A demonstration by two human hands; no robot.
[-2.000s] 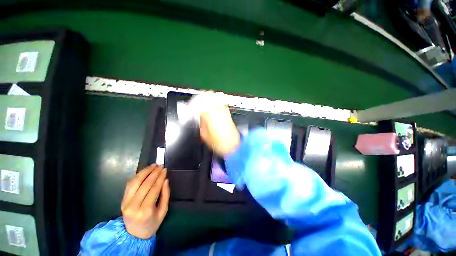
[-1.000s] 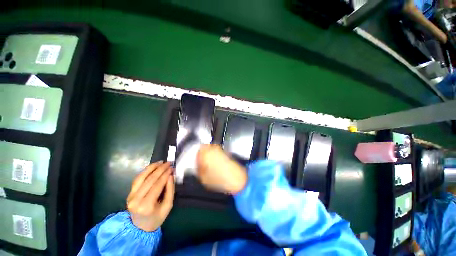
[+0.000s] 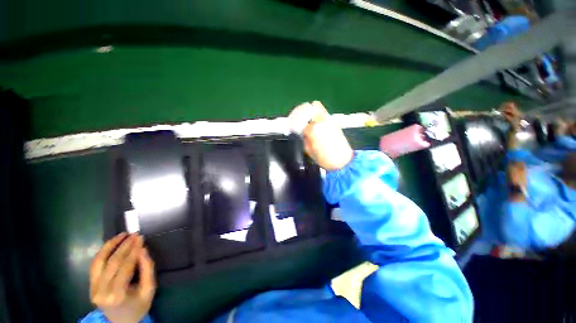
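Observation:
A black phone tray lies in front of me. A smartphone, screen up, is in its left slot, its far end over the tray's far rim. Another smartphone lies in the second slot and one in the third; the fourth slot is mostly hidden by my right arm. White paper slips show at the phones' edges. My left hand has its fingertips at the tray's lower left corner, by a small white slip. My right hand, blurred, pinches a white wipe at the tray's far right edge.
A pink bottle lies by a tray of pale-backed phones at the right. A slanting grey post meets the white strip beside the green belt. People in blue smocks are at far right.
My right hand has moved with the wipe from the left phone to the tray's far right edge. The view has turned right; the left stacked tray is now only a dark blur. My left hand stays at the tray corner.

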